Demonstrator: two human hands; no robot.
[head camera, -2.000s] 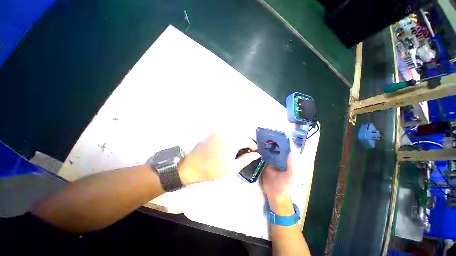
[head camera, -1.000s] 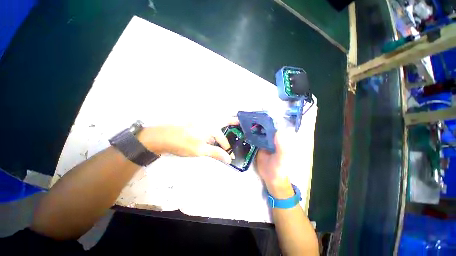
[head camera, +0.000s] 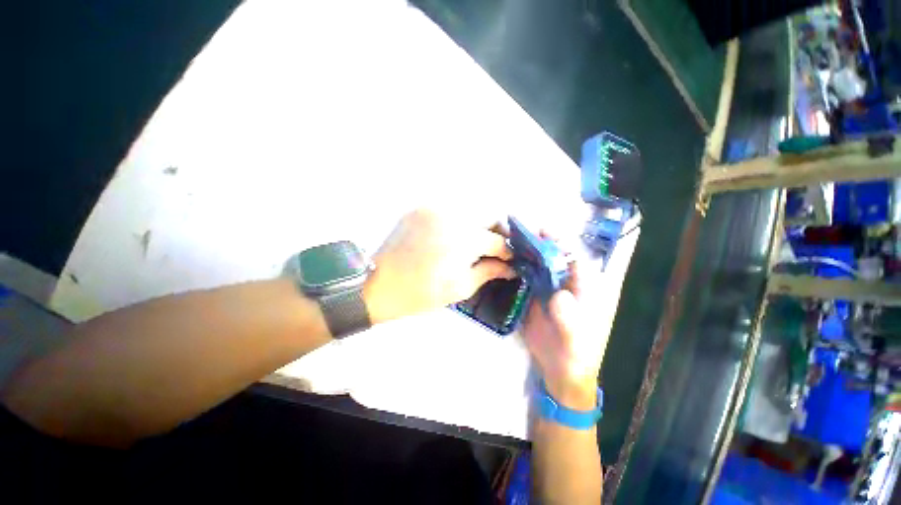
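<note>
My right hand (head camera: 561, 325) holds the blue back cover (head camera: 536, 258), tilted steeply above the housing. The housing (head camera: 497, 304) lies open side up on the white work sheet, with a black inner part and a green board edge showing. My left hand (head camera: 435, 264) is at the cover and the housing's upper edge, its fingers bent; whether it grips the cover or wires is hidden by blur. Dark wires show faintly between cover and housing.
An open unit (head camera: 613, 170) with green board and black part stands at the far right edge of the white work sheet (head camera: 296, 128), its cover (head camera: 605, 229) beside it. The conveyor's cream frame (head camera: 751, 176) runs along the right. A black tray (head camera: 751, 15) is at the top right.
The cover has turned from nearly flat-on to steeply tilted. My left hand has moved from the housing's left side up to the cover. The camera view has shifted.
</note>
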